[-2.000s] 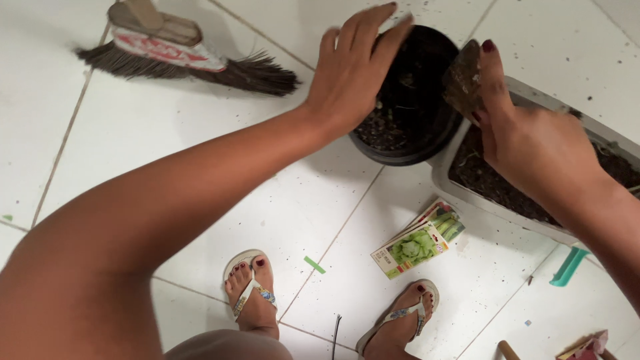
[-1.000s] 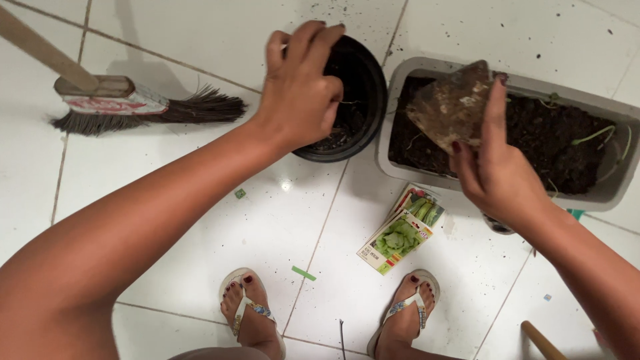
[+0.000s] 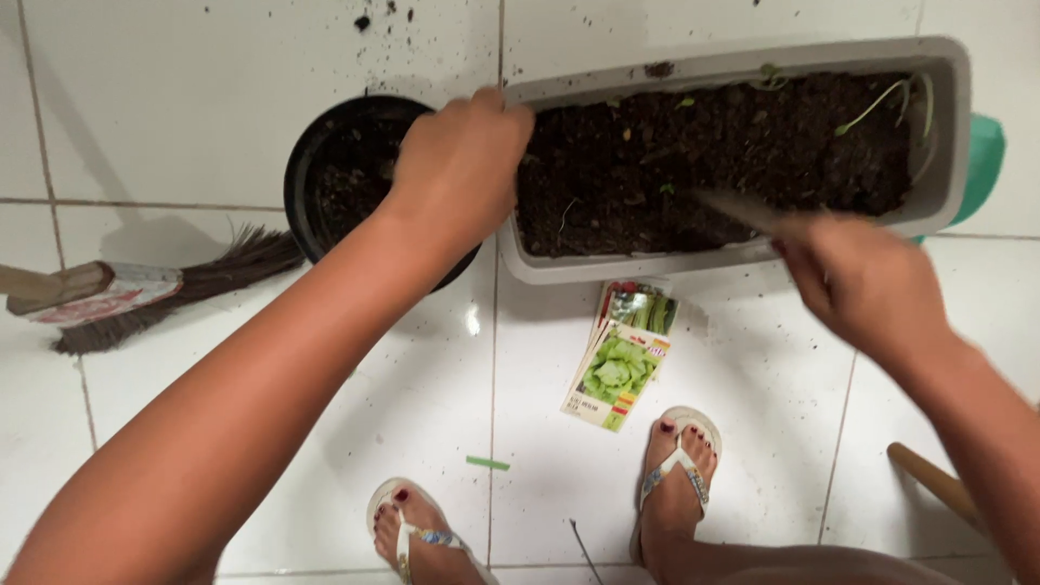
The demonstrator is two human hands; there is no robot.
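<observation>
A grey rectangular planter holds dark soil with a few thin seedlings near its right end. Over its right front part my right hand grips a thin flat piece, blurred and seen nearly edge-on; its tip is above the soil. Left of the planter stands a round black pot, also with soil in it. My left hand is over the gap between pot and planter, its fingers curled at the planter's left end; whether it holds anything is hidden.
Seed packets lie on the white tiles below the planter. A broom rests at the left, its bristles by the pot. A green object shows behind the planter's right end. My sandalled feet are below, with a wooden stick at the right.
My left hand has moved from over the black pot to the planter's left end. The flat piece in my right hand, broad side showing before, is now nearly edge-on and farther right over the planter.
</observation>
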